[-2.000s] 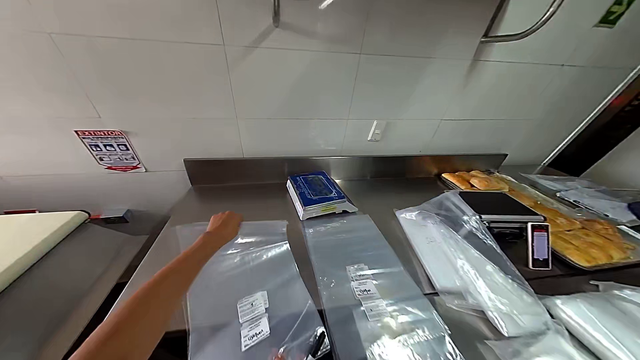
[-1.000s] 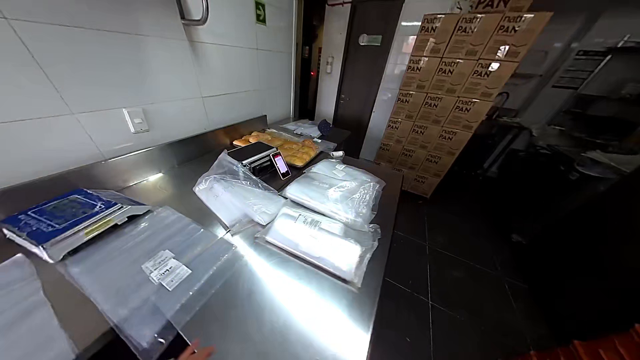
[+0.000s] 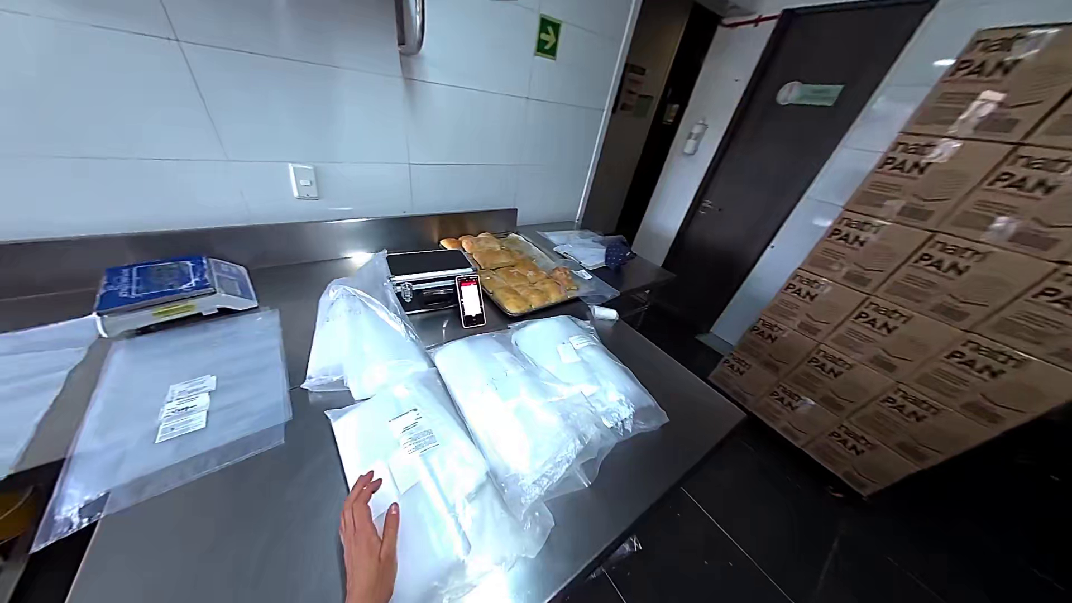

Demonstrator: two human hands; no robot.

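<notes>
My left hand (image 3: 368,536) is at the bottom centre, fingers pointing away from me and thumb apart, holding nothing. It is over or against the left edge of a clear plastic bag of white contents with a printed label (image 3: 435,477); contact is hard to tell. Two similar filled bags, one in the middle (image 3: 511,410) and one at the right (image 3: 586,373), lie beyond it. Another bag (image 3: 360,335) slumps behind, near a black-topped scale (image 3: 427,272) with a phone (image 3: 471,301) upright by it. Flat clear bags with labels (image 3: 201,394) lie at the left. My right hand is out of view.
A steel table (image 3: 260,477) holds everything, its right edge slanting toward me. A blue-topped scale (image 3: 176,289) stands at the back left, a tray of bread rolls (image 3: 523,280) at the back. Stacked cardboard boxes (image 3: 904,335) stand right of the table, beside a dark door (image 3: 770,134).
The view has swung far to the right. My left hand, reaching over the flat bags two seconds ago, is now by the filled bags.
</notes>
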